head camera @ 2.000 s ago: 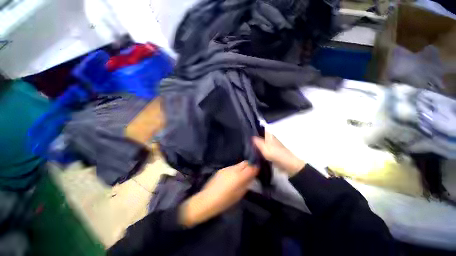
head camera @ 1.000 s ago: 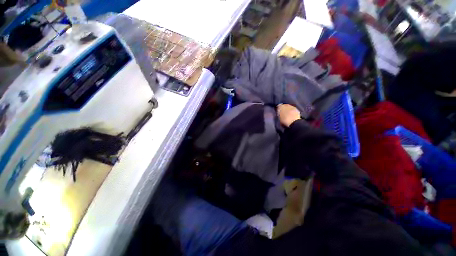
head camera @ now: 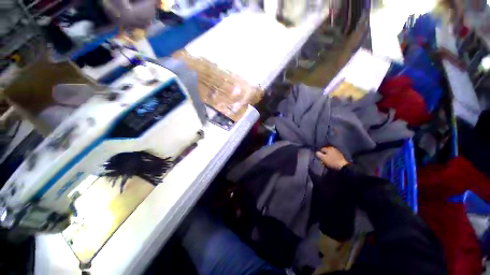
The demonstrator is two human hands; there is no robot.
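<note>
My right hand (head camera: 333, 157) is closed on a fold of a dark grey garment (head camera: 285, 177) at the right of the sewing machine. The cloth hangs from the hand toward my lap and lies over a blue basket (head camera: 404, 172) heaped with grey garments (head camera: 306, 110). My fingertips are partly hidden in the cloth. My left hand is not in view. The white sewing machine (head camera: 96, 126) with a blue stripe stands at the left. A bunch of thin black strips (head camera: 137, 165) lies on its bed under the arm.
A shiny brownish packet (head camera: 217, 83) lies behind the machine's panel end. A brown cardboard box (head camera: 45, 86) is behind the machine. Red garments (head camera: 451, 198) are at the far right. Another cardboard piece (head camera: 336, 252) is by my lap. The white table edge (head camera: 215, 161) runs diagonally beside my leg.
My left hand has gone out of view. The view has swung from the grey pile and white table to the machine and basket. My right hand has moved onto the garment at the basket.
</note>
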